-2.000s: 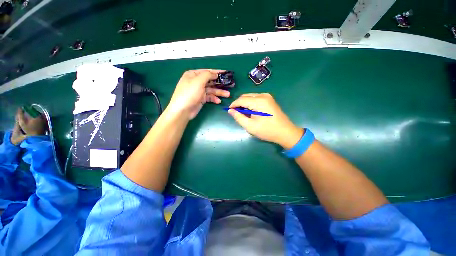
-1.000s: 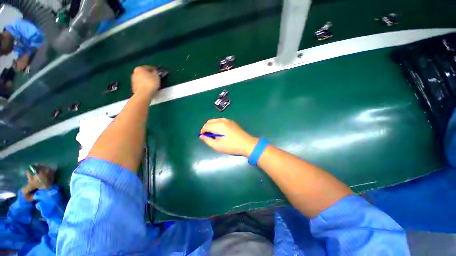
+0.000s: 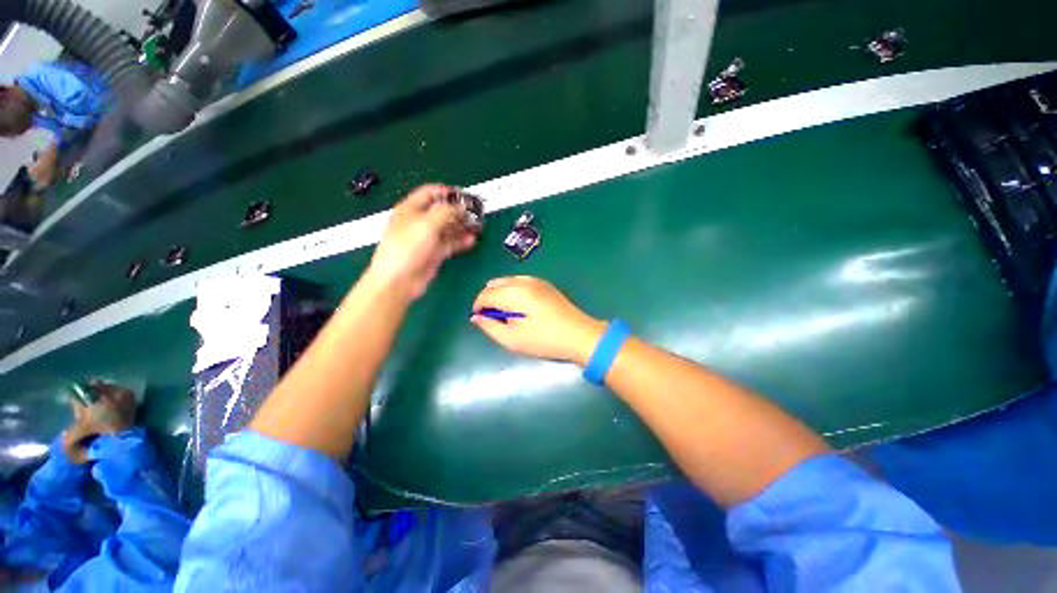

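My left hand [image 3: 425, 238] is over the near edge of the white rail, with a small dark unit [image 3: 467, 210] with silvery parts in its fingertips. Another dark squarish unit [image 3: 522, 239] lies on the green bench mat [image 3: 695, 266] just right of it, a small silvery piece sticking out at its top. My right hand [image 3: 530, 316] is below that unit and holds a thin blue stick [image 3: 500, 314], touching no unit. A bright blue band is on my right wrist.
Several dark units [image 3: 256, 213] are spaced along the green belt [image 3: 556, 99] beyond the white rail [image 3: 811, 125] and its post [image 3: 679, 75]. A black box with torn white paper [image 3: 232, 324] stands left. A shiny black item [image 3: 997, 174] is far right. Another person's hands [image 3: 102, 411] are at left.
Since one second ago my left hand has come back from over the belt towards the rail, a unit in its fingers. Belt units have shifted left. My right hand has hardly moved.
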